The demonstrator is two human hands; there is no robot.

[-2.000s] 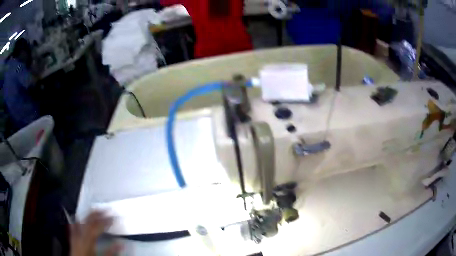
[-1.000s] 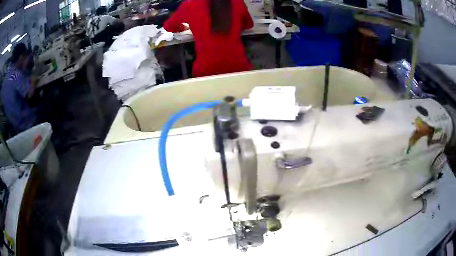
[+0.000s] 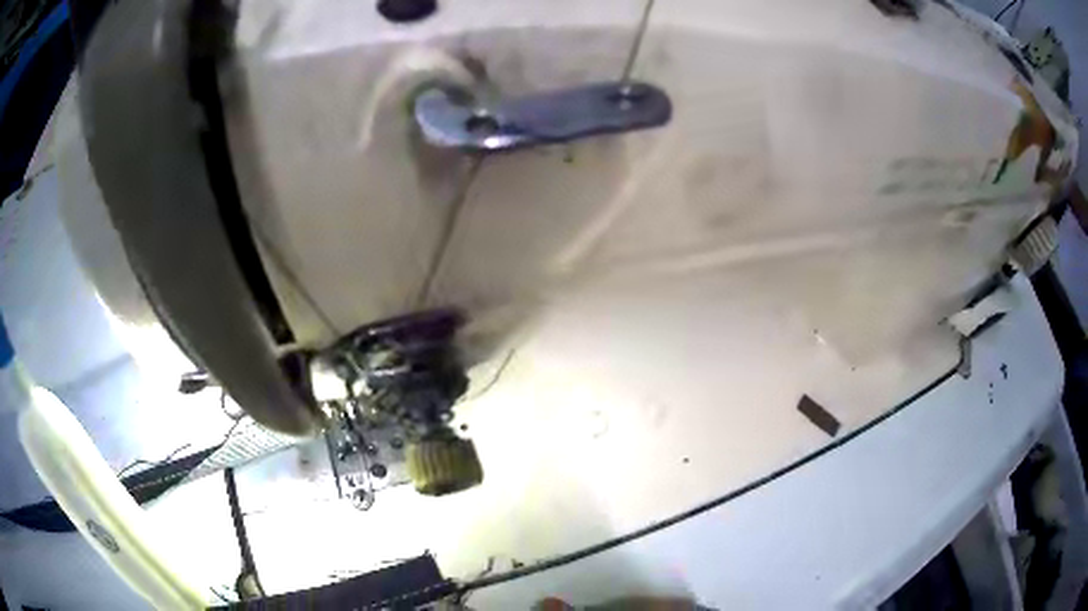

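Note:
A black strip (image 3: 346, 588) lies at the bottom edge, left of centre, its right end near the bed's front seam. Another black strip (image 3: 173, 474) lies left of the needle area, beside a grey textured strip (image 3: 253, 444). A narrow dark line runs down between them over pale, glaring material. The presser foot (image 3: 356, 460) and needle plate area are brightly lit, with no hand at them. Blurred fingertips, apparently of my right hand (image 3: 620, 603), show at the bottom edge, mostly cut off; their grip is hidden. My left hand is out of view.
The cream machine head (image 3: 740, 179) fills the top, with a shiny thread guide (image 3: 543, 117) and a long grey-beige cover (image 3: 179, 227) at left. A brass-like knob (image 3: 443, 463) sits beside the foot. A white paddle (image 3: 90, 507) stands at left. A dark scrap (image 3: 818, 415) lies on the bed.
The view has moved much closer to the machine head. The left hand seen two seconds ago is gone. Fingertips, a black strip at the bottom and the white paddle now show.

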